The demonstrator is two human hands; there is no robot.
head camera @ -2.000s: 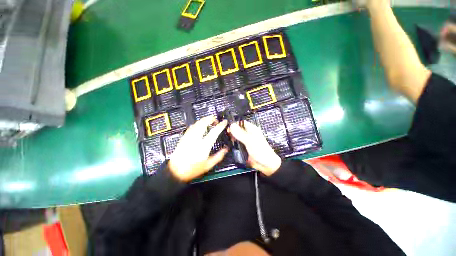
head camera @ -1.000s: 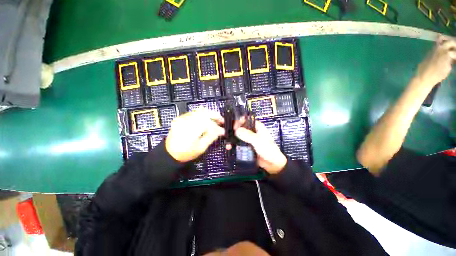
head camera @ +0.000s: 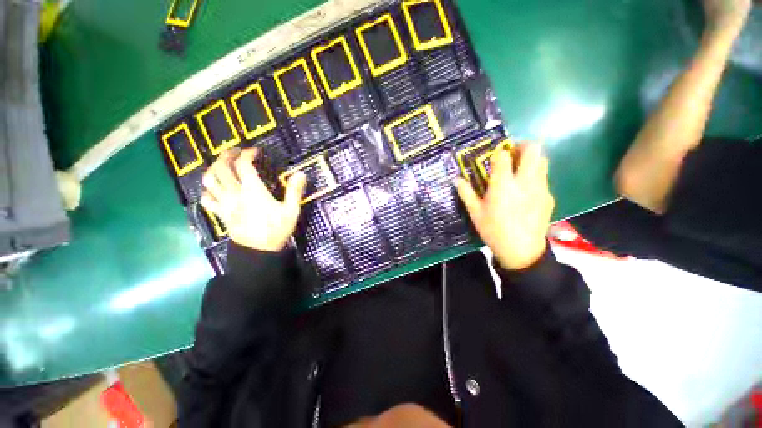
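Observation:
A black blister tray (head camera: 368, 226) lies tilted on the green bench. Its far row holds several yellow-framed housings (head camera: 339, 67). The middle row shows one yellow-framed housing (head camera: 414, 132) at right of centre and another (head camera: 316, 179) near the centre. A yellow edge shows partly under my left hand. My left hand (head camera: 251, 201) is spread over the tray's left part, with no part visibly gripped. My right hand (head camera: 511, 205) is at the tray's right edge, thumb and fingers around a yellow-framed housing (head camera: 474, 160), mostly covered. Near-row pockets between my hands show bare ribbing.
A whitish strip (head camera: 209, 73) runs beyond the tray. A loose yellow-framed housing (head camera: 178, 25) lies past it. A grey machine (head camera: 29, 142) stands at left. Another person's arm (head camera: 677, 125) reaches in at right. A carton (head camera: 138, 393) is below the bench at lower left.
My hands have moved apart from the tray's centre to its left and right sides. A yellow-framed housing now shows near the centre, another at my right hand. The view has turned, tilting the tray.

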